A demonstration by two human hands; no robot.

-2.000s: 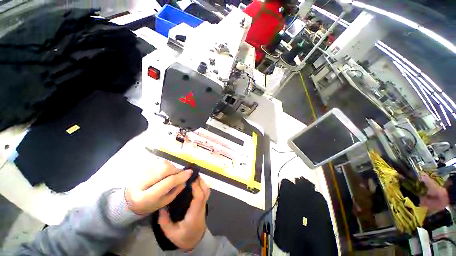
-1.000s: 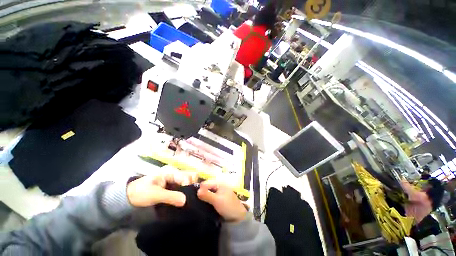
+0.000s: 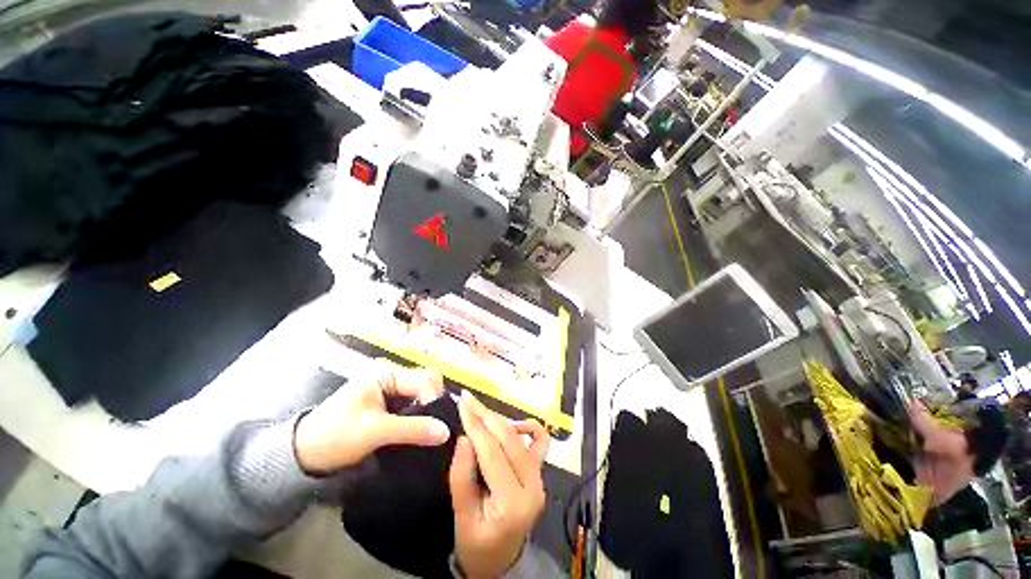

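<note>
A black cut panel (image 3: 398, 503) hangs bunched between my hands, in front of the clamp frame. My left hand (image 3: 367, 424) pinches its upper edge between thumb and fingers. My right hand (image 3: 495, 481) is at the same edge from the right, its fingers extended upward along the fabric. The fingertips of both hands nearly meet at a small black tip. The yellow-edged clamp frame (image 3: 475, 395) lies just beyond my hands, with the pinkish template bed (image 3: 469, 339) inside it. The sewing machine head (image 3: 435, 226) with a red logo stands above the frame's far left part.
A large black panel heap (image 3: 136, 124) lies at far left, with a stickered panel stack (image 3: 181, 311) nearer. A side panel pile (image 3: 665, 498) lies right, below the control screen (image 3: 716, 326). Orange-handled snips (image 3: 580, 549) are at the right table edge. A blue bin (image 3: 405, 57) and a person in red (image 3: 594, 79) are beyond.
The panel hangs lower left of my right hand, no longer spread between both wrists. My right hand has turned more upright, fingers straightened. The camera view has shifted slightly.
</note>
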